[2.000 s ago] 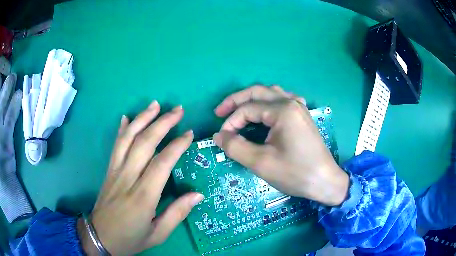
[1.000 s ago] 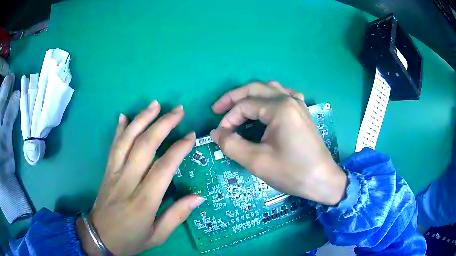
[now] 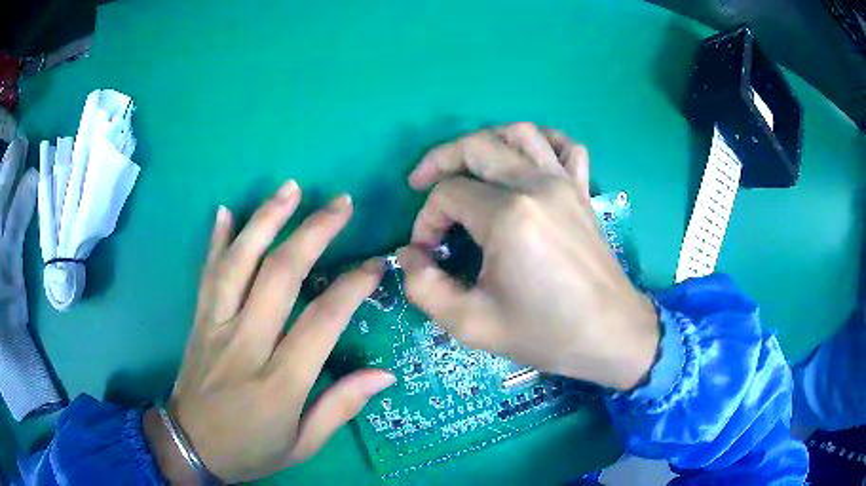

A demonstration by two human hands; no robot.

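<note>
A green circuit board (image 3: 456,389) lies on the green mat, its far edge and middle partly hidden by my hands. A small white label (image 3: 391,261) shows at its far left edge, between my fingertips. My right hand (image 3: 532,256) is over the board, thumb and index fingertip pinched together at the label's right end. My left hand (image 3: 275,351) is bare, fingers spread, its index fingertip touching the label's left end and its thumb over the board's left part.
A black label holder box (image 3: 745,109) stands at the far right with a printed label strip (image 3: 710,209) running out towards my right sleeve. A banded white bundle (image 3: 85,190) and a white knitted glove (image 3: 19,304) lie at the left. A blue sleeve (image 3: 836,380) shows at the right edge.
My left index fingertip has moved right onto the label, covering more of it. My right hand has shifted slightly and its thumb and index finger have come lower and closer to my left index finger.
</note>
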